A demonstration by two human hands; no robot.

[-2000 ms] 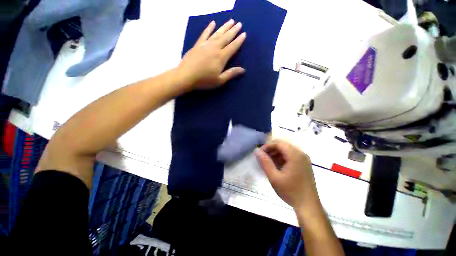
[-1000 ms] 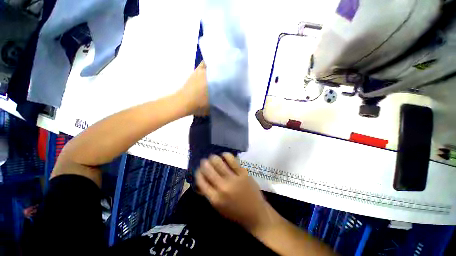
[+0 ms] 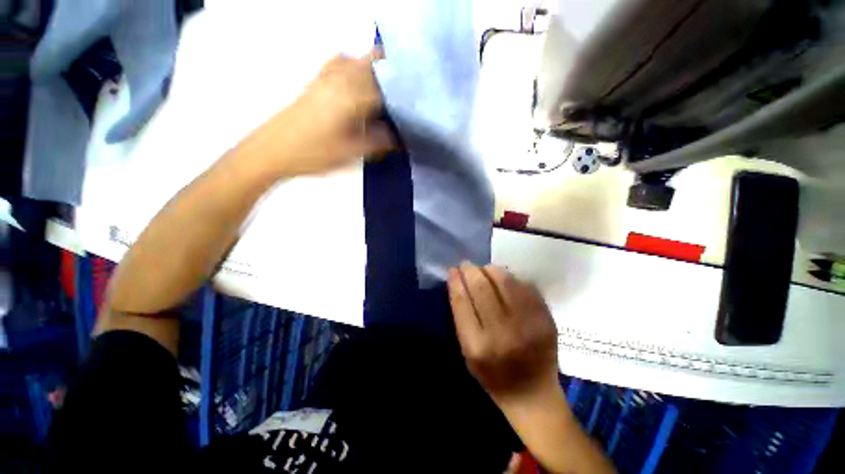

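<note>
A navy cut panel (image 3: 389, 236) lies lengthwise on the white table, its near end reaching the table's front edge. A pale grey-blue layer (image 3: 449, 176) covers its right part and is bent and creased. My left hand (image 3: 347, 111) is at the left edge of the cloth, its fingertips at the edge and partly blurred; it seems to grip the cloth. My right hand (image 3: 505, 324) pinches the lower right corner of the pale layer near the table's front edge.
The sewing machine head (image 3: 686, 83) stands at the upper right, with a black phone (image 3: 760, 259) on its bed. Red blocks (image 3: 664, 247) line the bed's edge. Pale and navy cut pieces (image 3: 65, 102) lie at the far left. Blue baskets (image 3: 269, 361) are below the table.
The navy panel now shows its pale side on the right. My left hand has moved up along the cloth's left edge; my right hand has moved right to the pale corner. The view has shifted.
</note>
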